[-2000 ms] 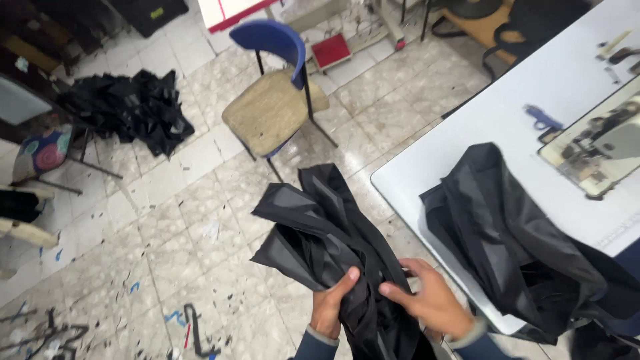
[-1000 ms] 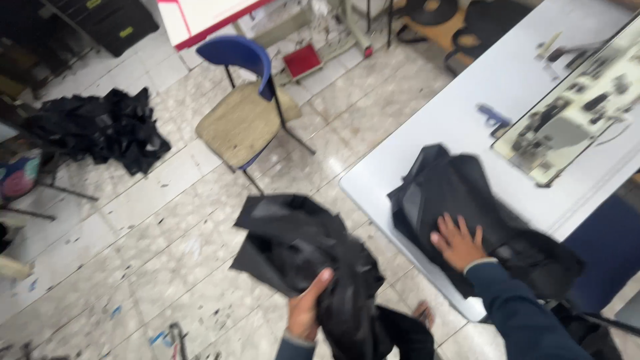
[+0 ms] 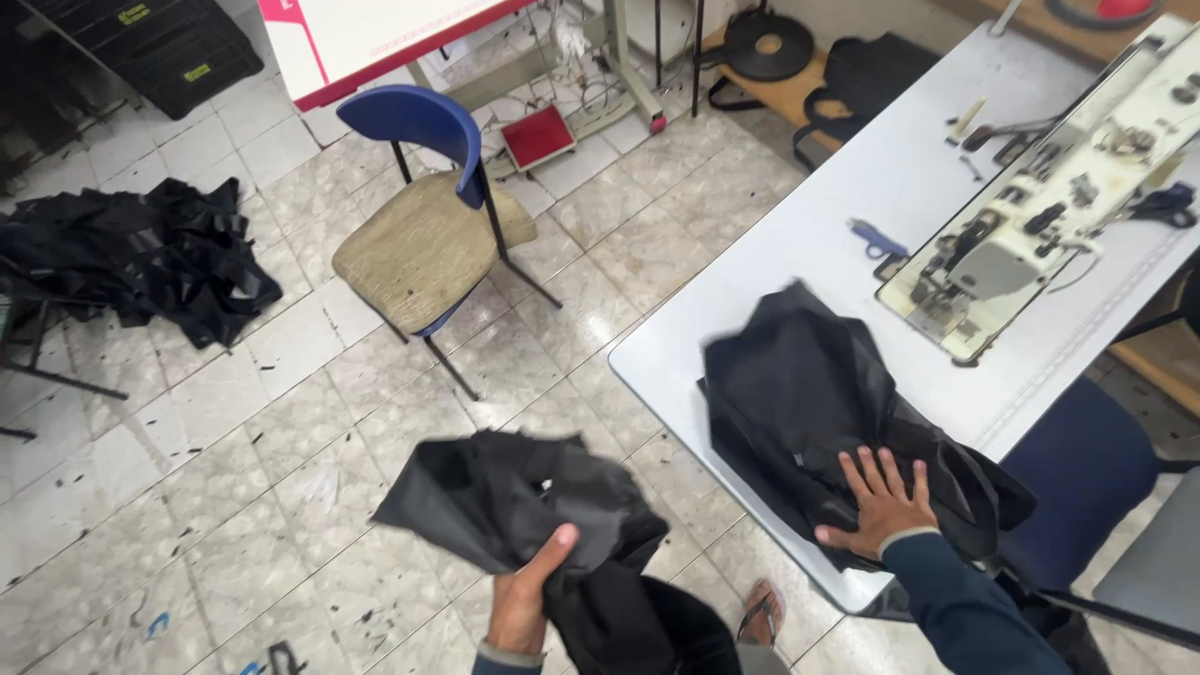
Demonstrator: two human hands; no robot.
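A bundle of black fabric (image 3: 525, 497) hangs over the tiled floor, gripped by my left hand (image 3: 525, 595) with the thumb on top. My right hand (image 3: 881, 506) lies with fingers spread on a second black fabric pile (image 3: 797, 375), which rests on the near corner of the white sewing table (image 3: 694, 328) and reaches past its edge. Behind that pile, an industrial sewing machine (image 3: 1022, 225) is set in the table, with blue-handled thread snips (image 3: 877, 240) beside it.
A blue-backed chair (image 3: 422, 244) stands on the floor ahead. A heap of black fabric (image 3: 141, 253) lies at the left. Another blue chair (image 3: 1078, 478) is at the right of the table. A sandalled foot (image 3: 761, 614) shows below. Scraps litter the tiles.
Two seconds ago both hands were on the left bundle. My right hand has let go of it and moved right onto the pile on the table; my left hand still holds the bundle.
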